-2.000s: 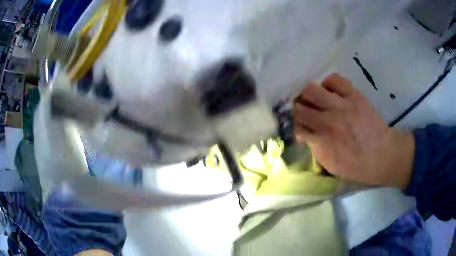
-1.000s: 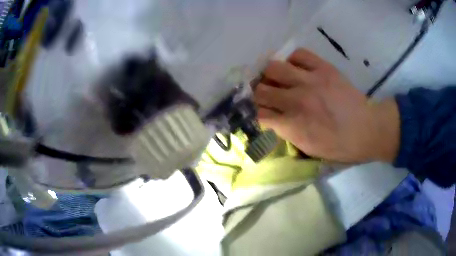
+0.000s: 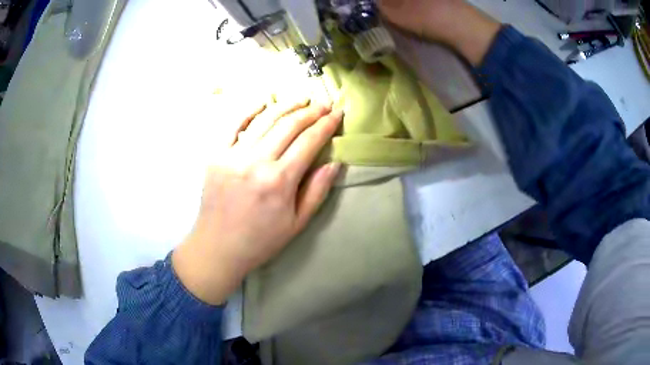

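A sage-green garment piece point(image 3: 342, 256) lies on the white machine table and hangs over its front edge. Its yellow-green facing point(image 3: 378, 107) is bunched under the lamp by the needle area point(image 3: 313, 60). My left hand point(image 3: 256, 185) lies flat on the piece, fingers spread, fingertips at the facing's left edge just below the needle. My right hand point(image 3: 435, 20) is at the top, beside the ridged thumb screw point(image 3: 374, 44); its fingertips are hidden behind the machine parts, so I cannot tell if it holds cloth.
Long green pieces point(image 3: 43, 150) lie at the table's left. Small dark tools point(image 3: 595, 44) lie at the far right, with yellow loops point(image 3: 643, 43) at the edge. My blue plaid apron point(image 3: 470, 299) is below the table's front edge. The machine's lower head is at the top.
The view has drawn back from the machine head and tilted down. My left hand has come into view on the cloth. My right hand now shows higher up, near the top edge.
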